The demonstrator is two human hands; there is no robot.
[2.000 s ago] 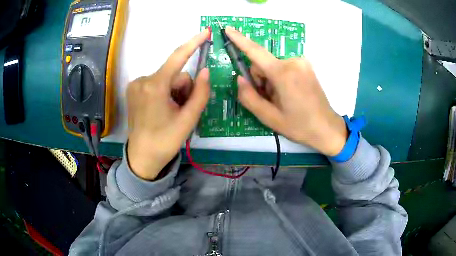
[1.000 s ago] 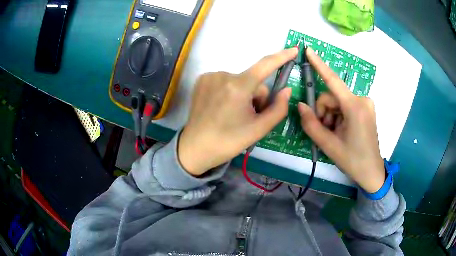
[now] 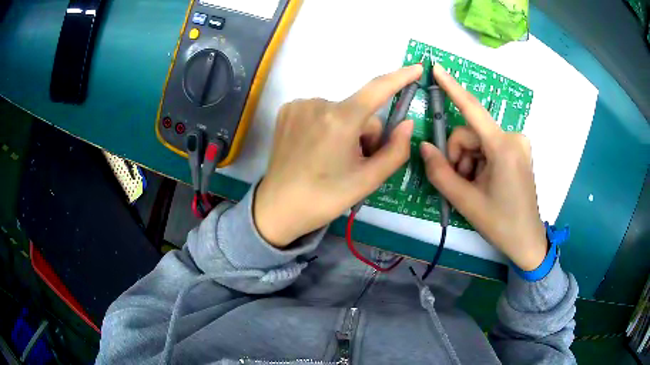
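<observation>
A green printed circuit board [image 3: 513,107] lies on a white paper sheet [image 3: 563,93]. My left hand [image 3: 331,153] grips the red test probe [image 3: 403,110], with its tip at the board's upper left part. My right hand [image 3: 492,167], with a blue wristband [image 3: 547,256], grips the black test probe [image 3: 437,121], its tip close beside the other. Whether the tips touch the pads is too small to tell. My hands cover part of the board. The digital multimeter [image 3: 214,78] is at the left, its display cut off at the top.
A smartphone [image 3: 74,53], dark, lies left of the meter. A bright green wrapped bundle [image 3: 493,20] is at the paper's far edge. Test leads [image 3: 351,239] loop over my lap. A perforated yellowish piece [image 3: 125,175] is below the bench edge [image 3: 85,153].
Since the earliest frame the view has turned, so meter and board appear further right and tilted. Both hands still hold the probes near the board's top. Little differs from one second ago.
</observation>
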